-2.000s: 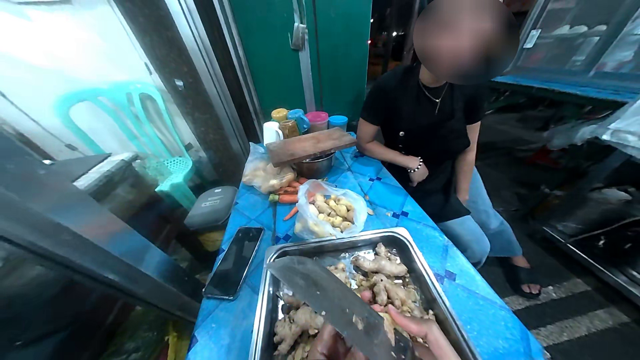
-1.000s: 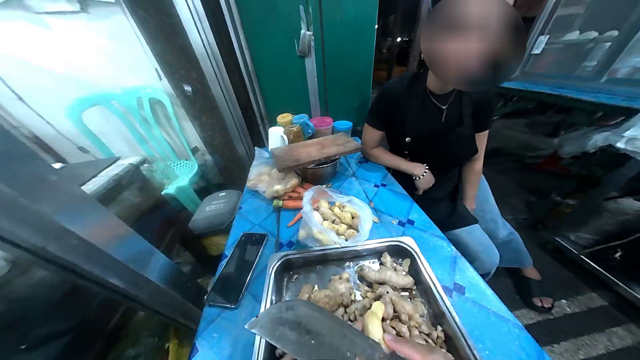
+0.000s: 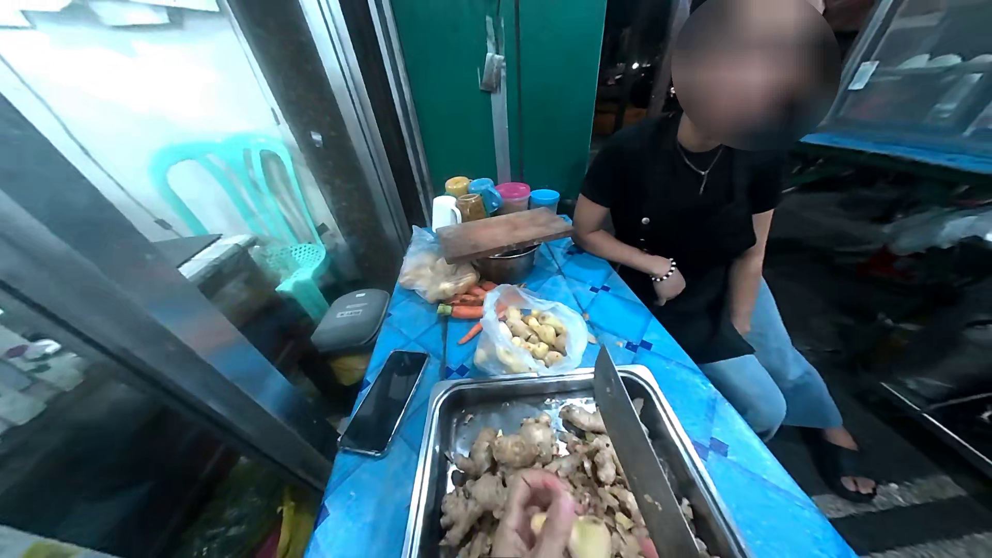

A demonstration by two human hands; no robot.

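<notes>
My left hand (image 3: 539, 515) is at the bottom of the view, its thumb and fingers pinching a peeled piece of ginger (image 3: 589, 536) over a steel tray (image 3: 425, 465). Unpeeled ginger (image 3: 515, 449) and brown scraps fill much of the tray. On the right, a broad knife blade (image 3: 639, 457) points up and away across the tray. Only a fingertip of my right hand (image 3: 648, 547) shows beside the blade's lower part; the knife's handle is out of frame. Beyond the tray, an open clear plastic bag (image 3: 573, 329) holds peeled pieces (image 3: 535, 333).
A phone (image 3: 385, 401) lies left of the tray on the blue table cover (image 3: 744, 473). Farther back are carrots (image 3: 465, 311), another filled bag (image 3: 434, 271), a wooden board (image 3: 504, 235) over a metal pot (image 3: 509, 266), and several lidded containers (image 3: 513, 195). A person (image 3: 697, 232) sits at the right.
The knife, which pointed left over the near part of the tray, now points up and away at the right. My left hand has come into clear view with the peeled ginger.
</notes>
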